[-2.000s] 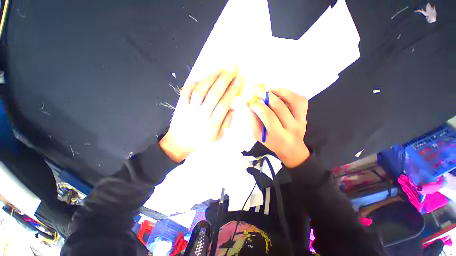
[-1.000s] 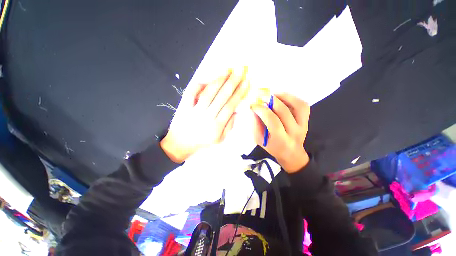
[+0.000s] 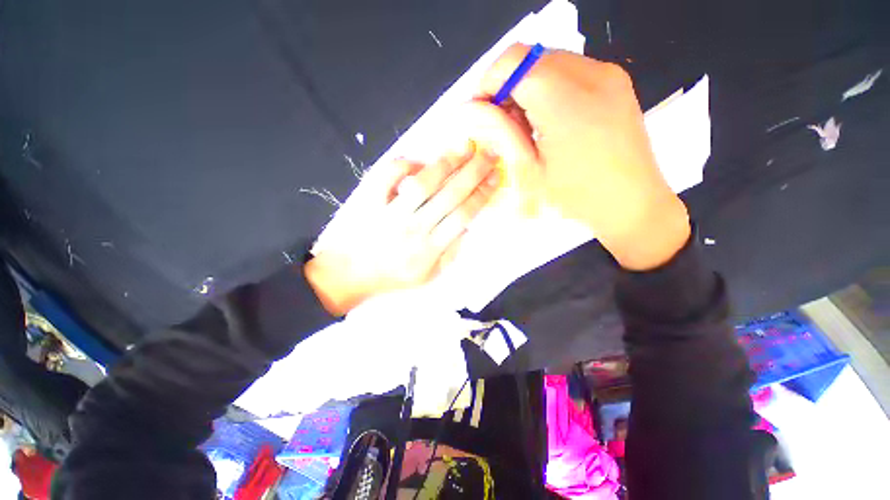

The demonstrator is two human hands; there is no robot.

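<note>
Bright white, overexposed fabric pieces lie on the black surface in front of me. My left hand lies flat on them, fingers spread towards the upper right. A yellow template shows as a small glow at its fingertips, mostly washed out. My right hand is raised further forward over the pieces and grips a blue pen that slants up to the right. The pen's lower end is hidden by the fingers, so I cannot tell whether it touches the fabric.
The black surface carries thread ends and a pale scrap at the right. Below the near edge are blue crates, pink cloth and red cloth. A dark sleeve or garment shows at the far left edge.
My right hand has moved forward and up with the pen, which now points up above the fingers. My left hand has stayed nearly in place. The view has shifted slightly.
</note>
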